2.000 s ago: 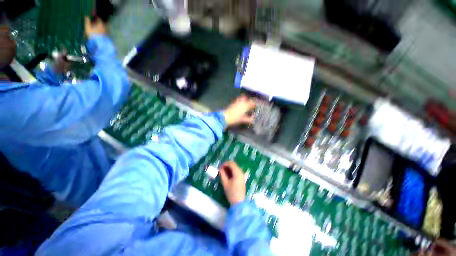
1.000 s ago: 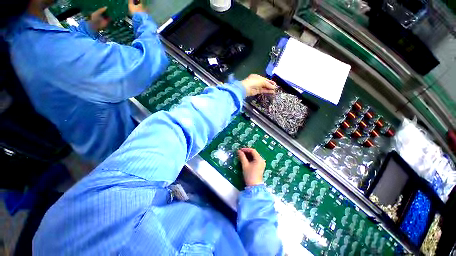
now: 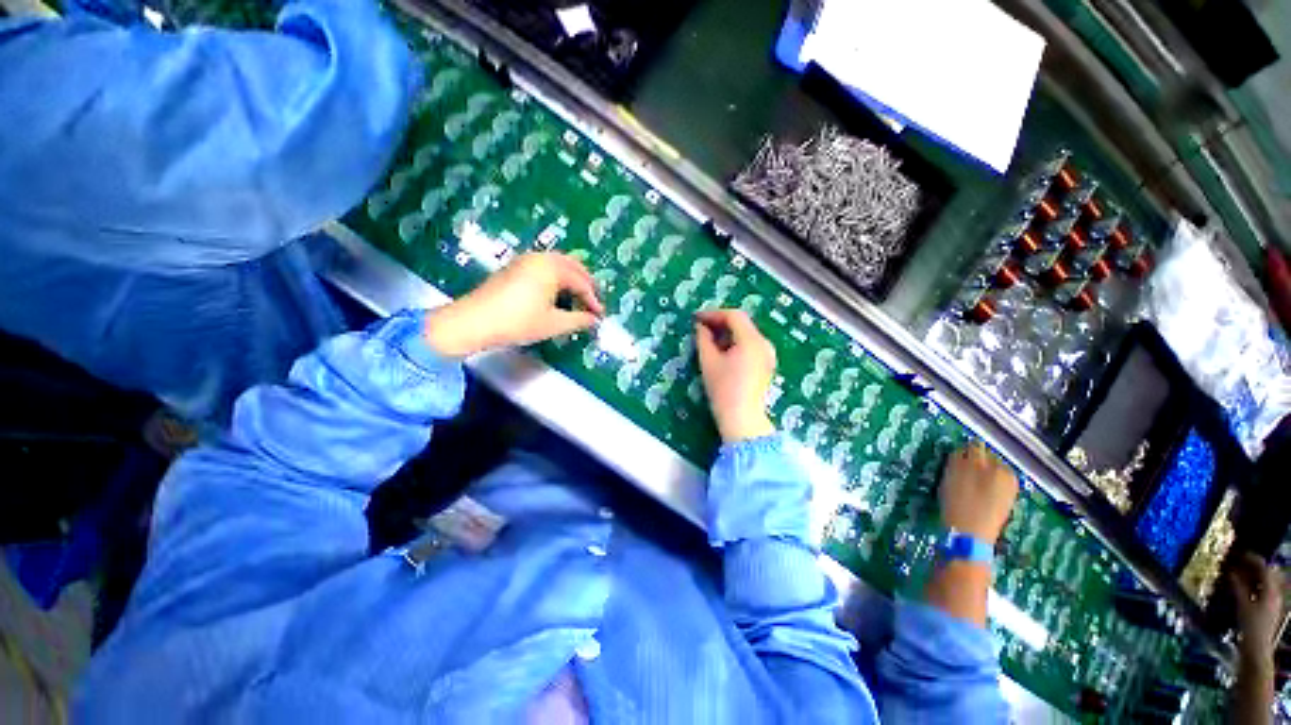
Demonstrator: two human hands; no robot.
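A long green circuit board (image 3: pixel 656 266) with rows of white half-circle prints lies in front of me, with bright glare on it. My left hand (image 3: pixel 527 303) is bare and over the board's near part, its thumb and fingertips close together. My right hand (image 3: pixel 736 371) is bare, just right of it over the board, fingers curled and thumb near the index finger. Any small part between the fingertips of either hand is too small to make out. A pile of silver-grey leaded components (image 3: pixel 835 198) lies in a black tray beyond the rail.
A metal conveyor rail (image 3: pixel 623 472) runs along the near side. Beyond lie a clipboard (image 3: pixel 927 71), orange-brown coils (image 3: pixel 1049 210) on clear plastic and blue components (image 3: pixel 1178 496). Another person's hand (image 3: pixel 977 489) with a blue wrist band is over the boards at right; a blue-sleeved person (image 3: pixel 184 142) is at left.
My left hand has moved from the grey component pile back over the board, beside my right hand. The view has shifted, and another person's hand now shows over the boards at right.
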